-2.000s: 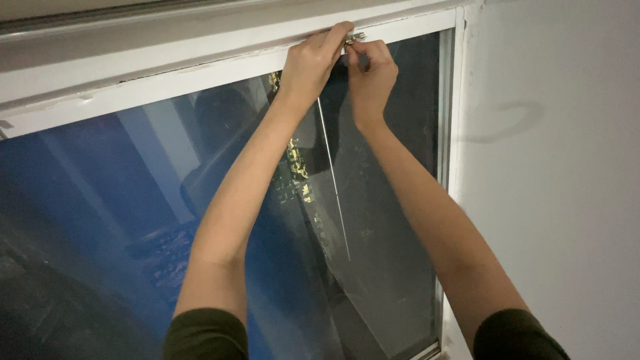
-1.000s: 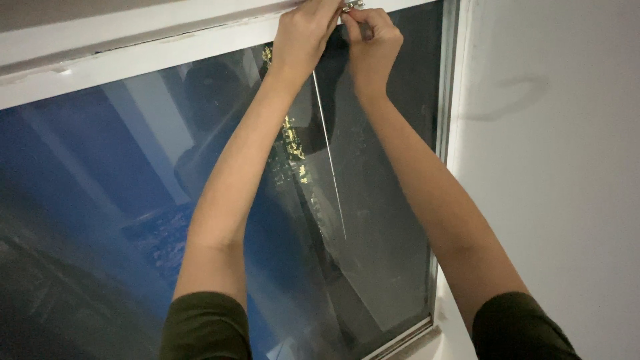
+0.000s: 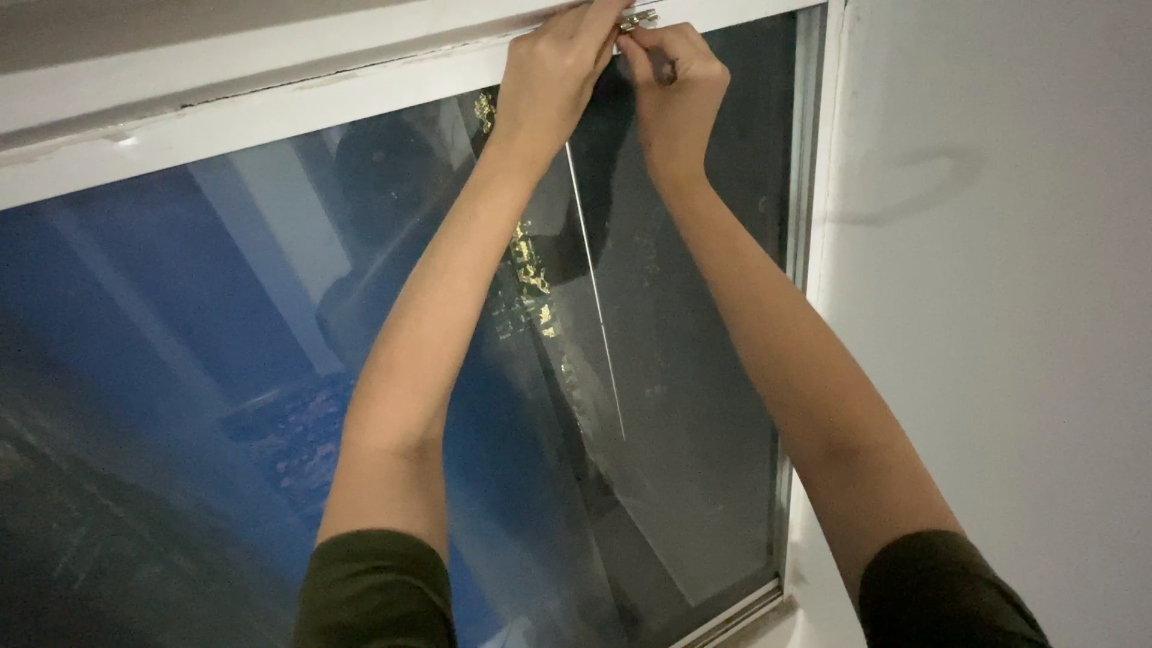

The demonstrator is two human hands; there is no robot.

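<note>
A small brass-coloured metal fitting (image 3: 641,20) shows at the top of the white window frame (image 3: 378,101), between my two raised hands. My left hand (image 3: 558,76) is at the fitting's left side, its fingers on the frame and partly cut off by the top edge of the view. Just below the fitting, my right hand (image 3: 681,85) has thumb and forefinger pinched at its lower end. Whether the fitting is fixed to the frame cannot be told. Behind both forearms lies the dark glass pane (image 3: 684,360), with a thin bright line running down it.
Yellowish flaky residue (image 3: 529,261) marks the glass beside my left forearm. The pane's right edge meets a metal side rail (image 3: 801,180), with a pale wall (image 3: 981,315) beyond. A window track (image 3: 733,621) runs along the bottom right. Blue reflections cover the left glass.
</note>
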